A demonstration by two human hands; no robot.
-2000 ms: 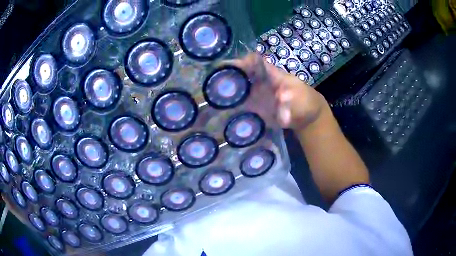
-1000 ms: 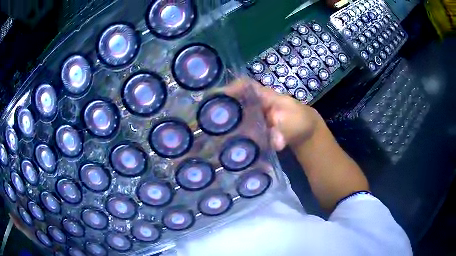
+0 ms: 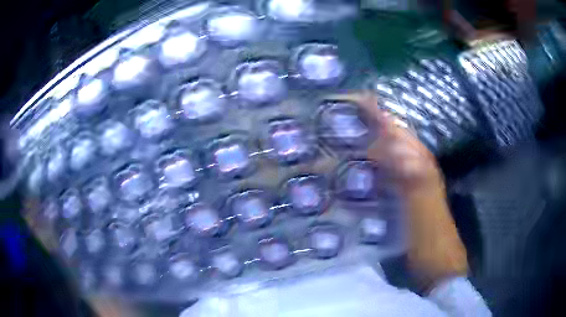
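A clear blister tray (image 3: 248, 179) full of round speaker drivers (image 3: 251, 207) fills the left and middle of the view, close to the camera and blurred by motion. My right hand (image 3: 403, 155) holds the tray's right edge, with part of the fingers behind the plastic. My left hand (image 3: 112, 306) shows only as a blurred bit of skin at the tray's lower left edge; its grip is mostly hidden behind the tray.
Two trays of small discs lie on the green bench at the upper right, a nearer one (image 3: 428, 102) and a farther one (image 3: 503, 86). A blurred pale-grey empty tray (image 3: 512, 210) is at the right. A blue patch (image 3: 11, 241) shows at far left.
The held tray has tilted, so its discs now shine whiter along the top, and it sits farther right. My right hand has shifted right with it. The view has become blurred.
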